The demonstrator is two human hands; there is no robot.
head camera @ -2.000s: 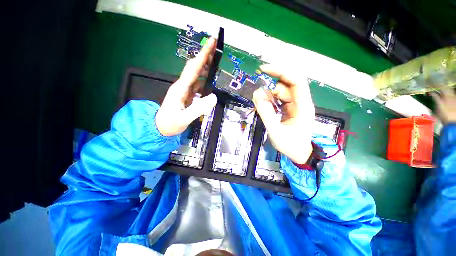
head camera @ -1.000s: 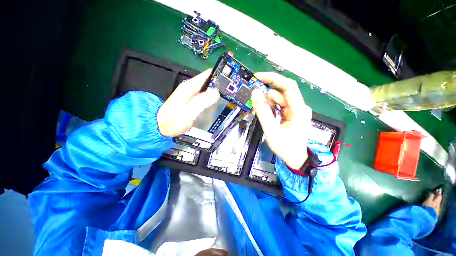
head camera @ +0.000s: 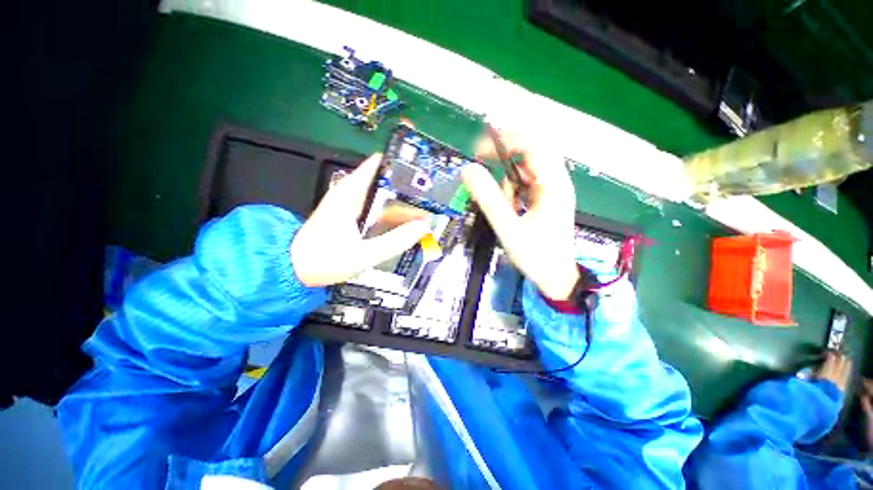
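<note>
A phone housing (head camera: 397, 278) is tilted above the black component tray (head camera: 260, 142), its top end raised. A blue and silver main circuit board (head camera: 421, 175) lies at its top end, with a small orange flex cable (head camera: 430, 246) below it. My left hand (head camera: 343, 233) holds the housing by its left side, thumb across the flex area. My right hand (head camera: 528, 206) is at the board's right edge, thumb on or near it; its fingertips are blurred and hold a thin dark tool. My right wrist wears a red strap.
A pile of circuit boards (head camera: 359, 88) lies beyond the tray. A white strip (head camera: 440, 67) crosses the green mat. A red bin (head camera: 751, 278) stands at right. A yellowish tube-like object (head camera: 785, 153) is at upper right. Another person's hand (head camera: 835, 367) and blue sleeve are at lower right.
The circuit board has gone from between my raised hands onto the phone's top end. My left thumb has since moved down toward the orange flex, and my right fingers have lifted off the corner.
</note>
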